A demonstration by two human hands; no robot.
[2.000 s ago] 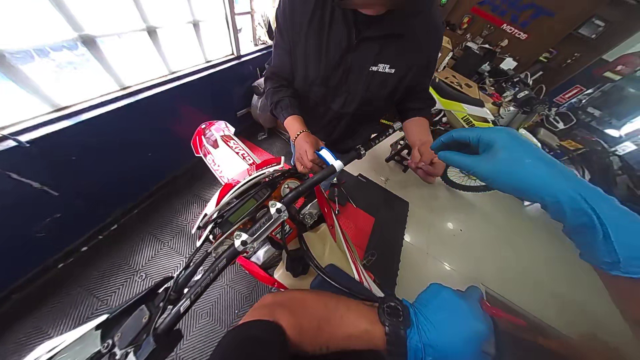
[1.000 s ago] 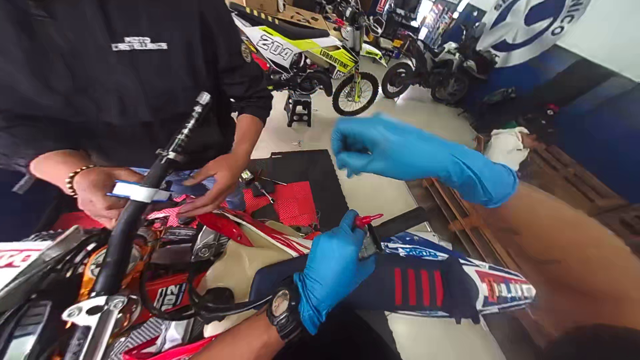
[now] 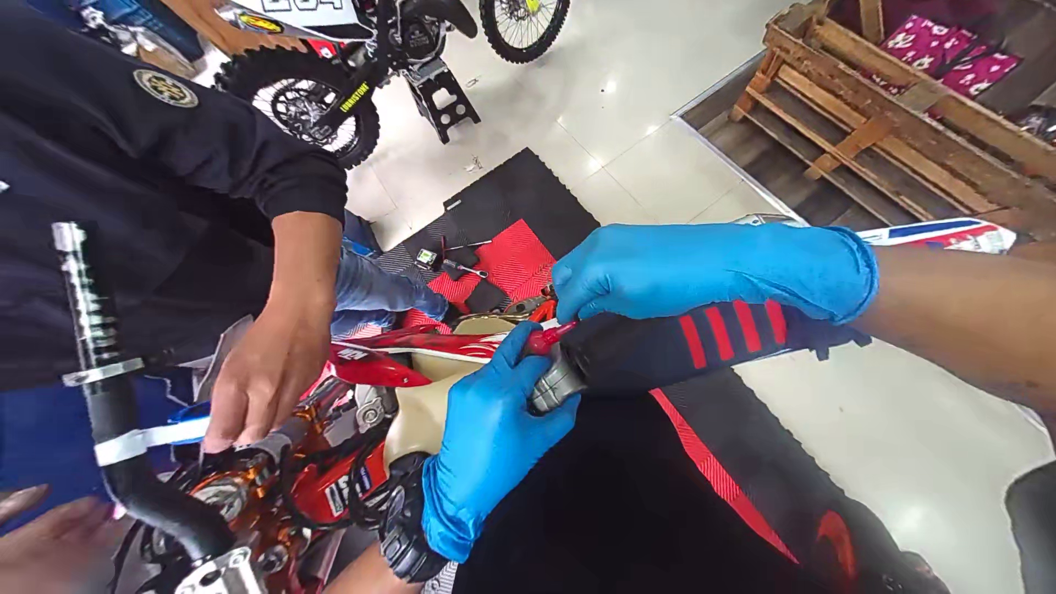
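My left hand (image 3: 495, 421), in a blue glove, grips a grey rubber handlebar grip (image 3: 559, 384) together with a small tube with a red tip (image 3: 546, 338). Above the motorcycle seat (image 3: 635, 355), my right hand (image 3: 660, 272), also gloved, has its fingers bent down close to the red tip; whether they pinch anything is hidden. The bare handlebar (image 3: 136, 487) at the left carries a strip of white tape (image 3: 153, 437). A co-worker's hand (image 3: 264, 371) reaches down over the front of the bike, and another blurred bare hand shows at the lower left.
Beyond the bike, hand tools (image 3: 466, 268) lie on a black and red floor mat (image 3: 528, 198). A second dirt bike (image 3: 363, 49) is at the top beside a black stand (image 3: 441, 95). Wooden pallets (image 3: 891, 107) occupy the upper right. A co-worker in dark clothes is at the left.
The view has swung far to the right and down. My right hand, raised and apart from my left a second ago, has come down beside the red tip.
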